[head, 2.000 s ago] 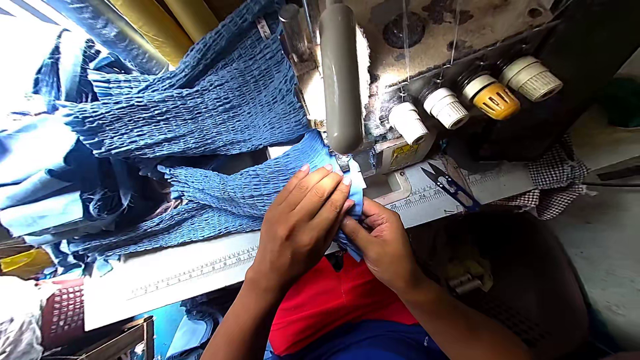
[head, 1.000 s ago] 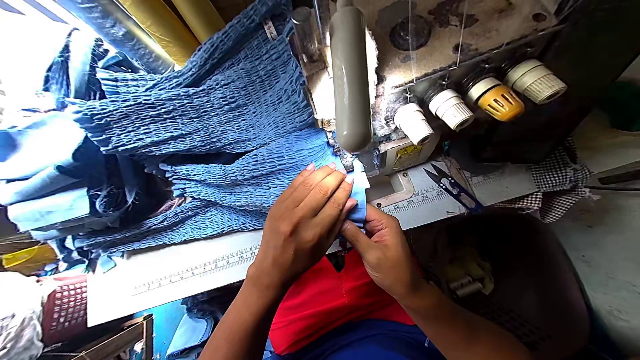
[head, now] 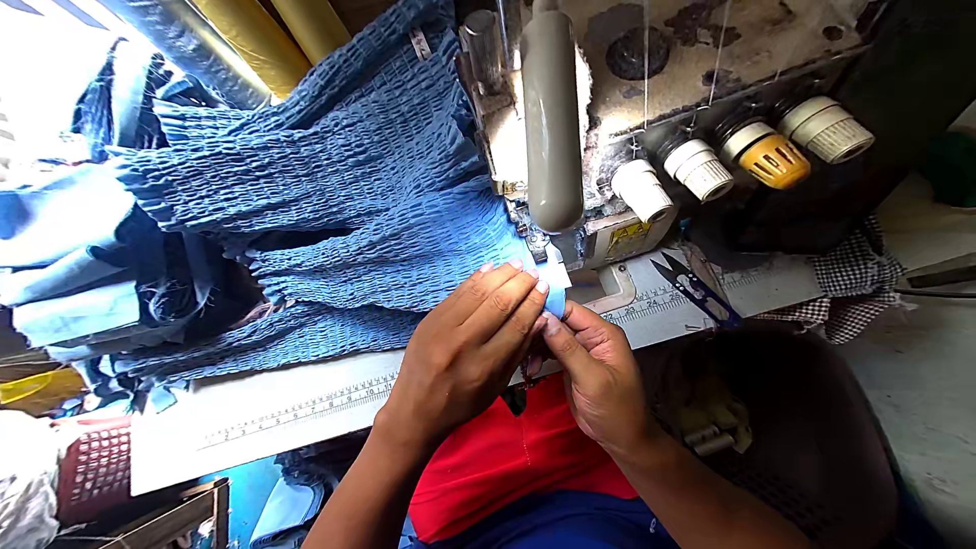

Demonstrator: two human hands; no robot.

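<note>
Blue shirred fabric (head: 305, 168) spreads over the left of the sewing machine table and runs under the presser foot (head: 537, 248). My left hand (head: 476, 343) lies on the fabric just in front of the foot, fingers together and pressing its edge. Between its thumb and fingers, my right hand (head: 602, 366) pinches the light blue edge, close beside the left fingertips. A small white tag (head: 560, 273) sits at the edge near the foot. The overlock sewing machine (head: 686, 46) stands above, with white and yellow tension dials (head: 765, 156).
Thread snips (head: 694, 290) lie on the ruler-marked table (head: 282, 419), right of my hands. Checked cloth (head: 858, 278) hangs beyond them. A dark bin (head: 801, 427) stands at the lower right, a maroon plastic basket (head: 95, 465) at the lower left. Blue cloth scraps (head: 76, 259) are heaped at the left.
The shirred fabric near the presser foot has spread out, and the gap between its folds has narrowed. Both hands remain at the fabric edge in nearly the same place.
</note>
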